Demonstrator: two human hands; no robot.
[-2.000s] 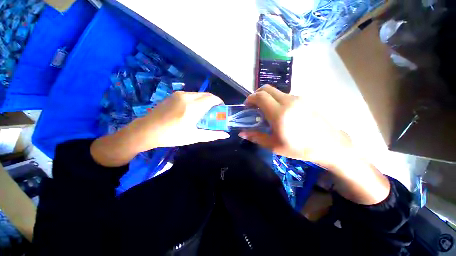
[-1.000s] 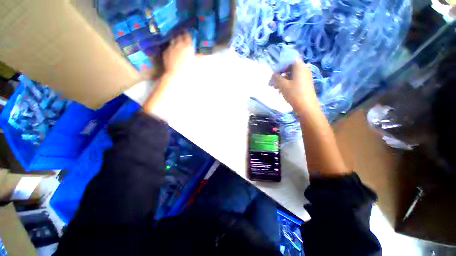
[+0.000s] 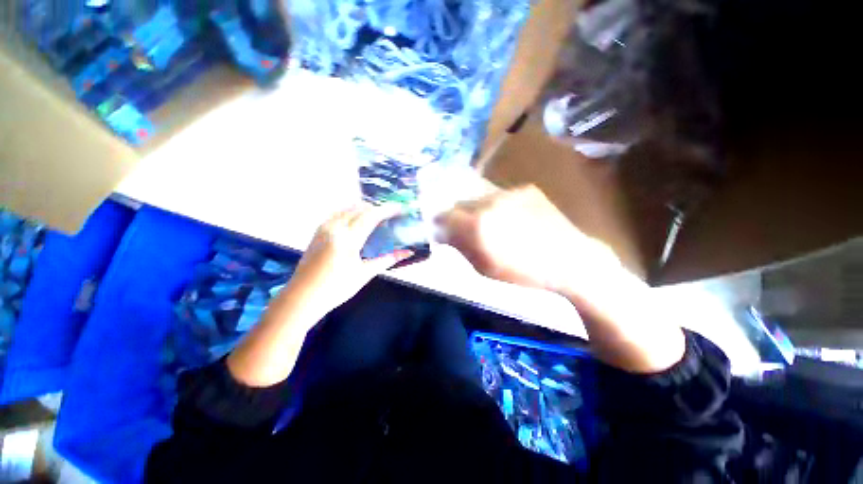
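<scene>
My left hand (image 3: 331, 260) holds a small pack (image 3: 380, 240) with a bluish tint near the table's front edge. My right hand (image 3: 506, 232) is beside the pack, its fingers bent around something pale and blurred; glare hides what it is. The smartphone (image 3: 390, 180) lies just behind the pack, partly covered by shiny clear plastic and my left hand. The pale cable pile (image 3: 416, 61) lies in clear plastic at the back.
The supply carton (image 3: 57, 142) of blue packs stands at upper left. A large blue tote (image 3: 128, 331) is at left below the table. A small blue basket (image 3: 478, 342) is under the table edge. A large brown carton (image 3: 558, 194) with clear plastic stands at right.
Both hands have come back from the supply carton and the cable pile and are now close together at the table's front edge. The view has shifted, and my left hand now holds a pack.
</scene>
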